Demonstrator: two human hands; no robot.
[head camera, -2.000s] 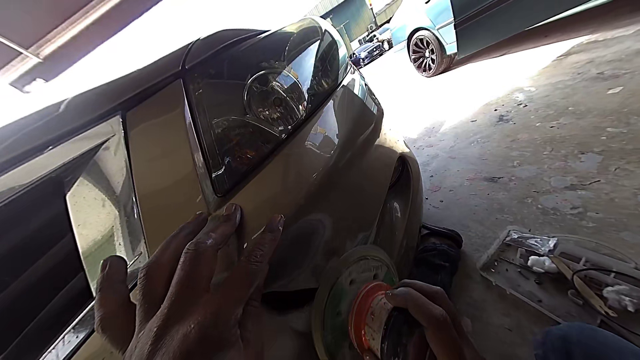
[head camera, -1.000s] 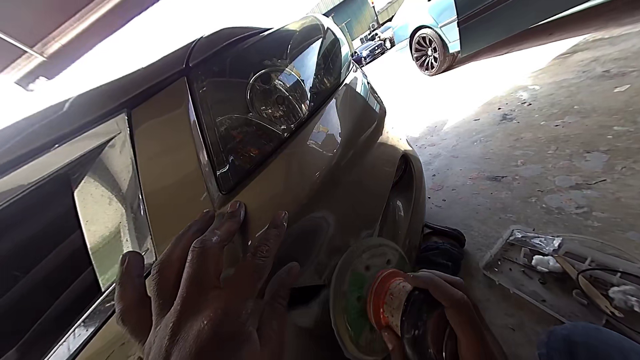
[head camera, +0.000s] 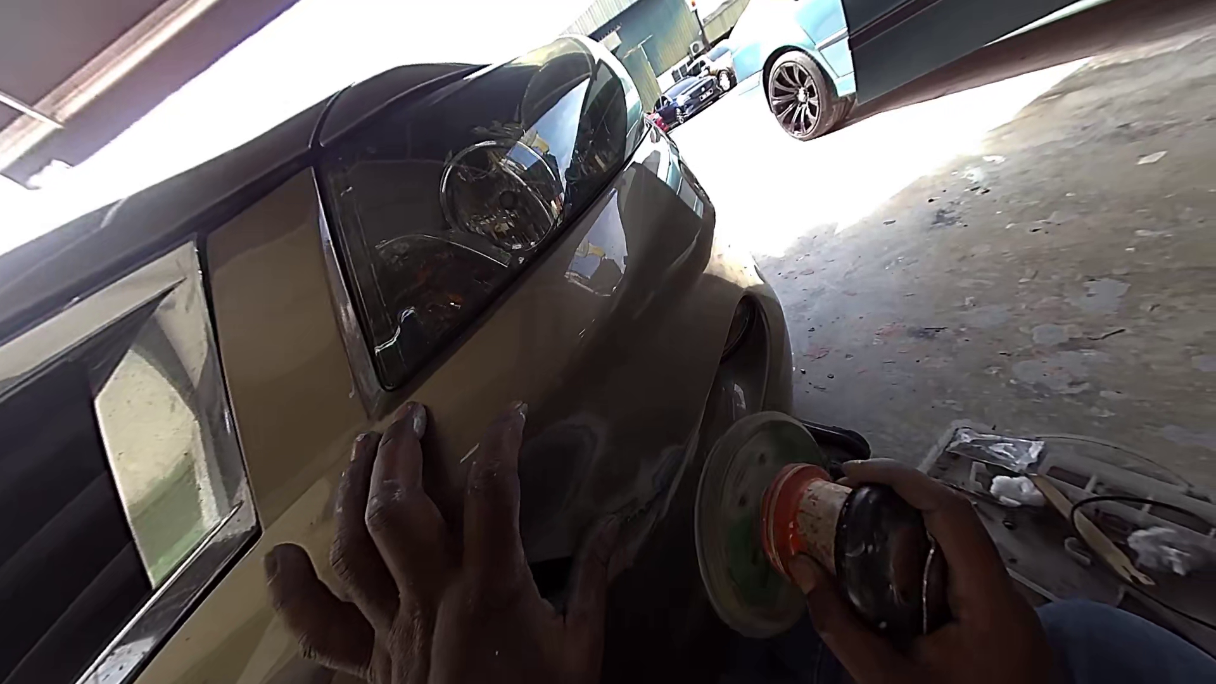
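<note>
My left hand (head camera: 456, 551) lies with spread fingers against the tan car's rear side panel (head camera: 532, 370), just below the rear quarter window (head camera: 475, 199). My right hand (head camera: 950, 570) is wrapped around a round sander (head camera: 883, 560) with a black body and an orange-red collar. Its disc pad (head camera: 750, 522) faces left toward the car, partly green and dusty, standing on edge. A dull, scuffed patch (head camera: 570, 456) shows on the panel between my left hand and the disc. Whether the disc touches the car cannot be told.
On the concrete floor at the right lies a tray or frame (head camera: 959, 446) with a clear plastic bag (head camera: 997, 448), white wads (head camera: 1016, 490), a wooden stick (head camera: 1092, 532) and a dark cable. Farther back stand a light blue car (head camera: 826, 47) and other parked cars (head camera: 689, 95).
The sander in my right hand has moved to the right, away from my left hand, and its disc has turned more on edge. My left hand stays on the panel.
</note>
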